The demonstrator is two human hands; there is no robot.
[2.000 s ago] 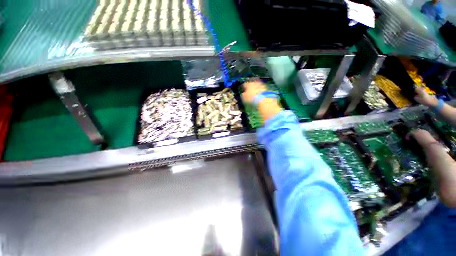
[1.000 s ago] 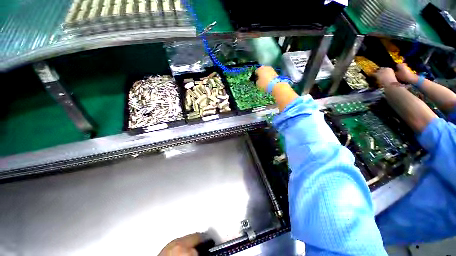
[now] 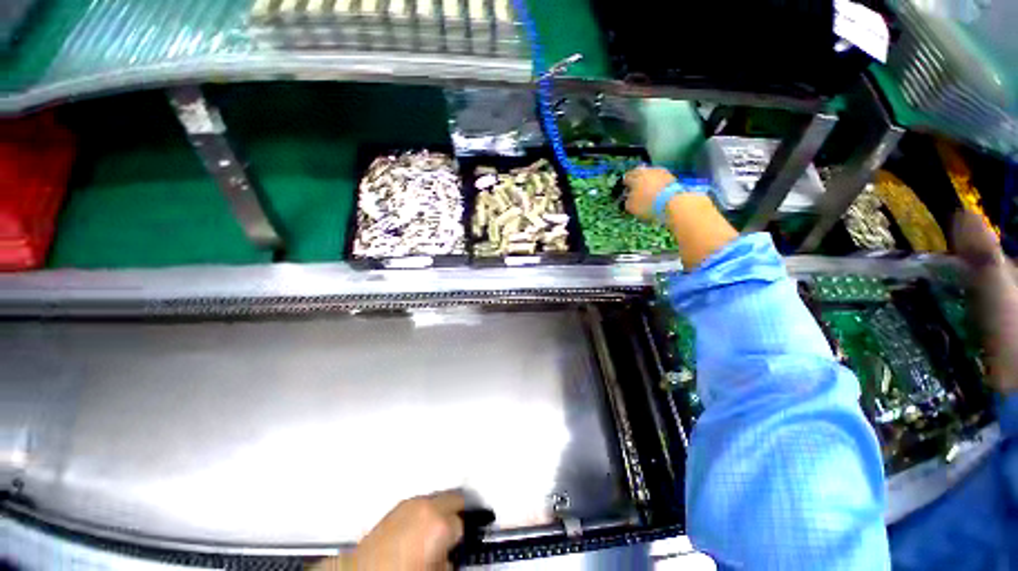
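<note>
My right hand (image 3: 650,194), with a light blue strap at the wrist, has its fingers on the pile of green terminal blocks (image 3: 608,218) in the right of three black bins. What its fingers hold cannot be told. My left hand (image 3: 424,533) is low in view, cut off by the bottom edge, with dark fingertips at the near conveyor rail. Its grip cannot be told. A green circuit board (image 3: 679,335) in a black carrier is partly hidden by my right sleeve.
Silver parts (image 3: 410,206) and beige connectors (image 3: 520,210) fill the other two bins. A bare metal plate (image 3: 301,424) lies between the conveyor rails. Another circuit board (image 3: 893,346) is at right, near another person's blurred hand (image 3: 988,290). Red items (image 3: 31,195) are at far left.
The view has swung. My left hand has come into view at the bottom since the earliest frame. My right hand stays at the green bin. The other person's hands have left the orange parts.
</note>
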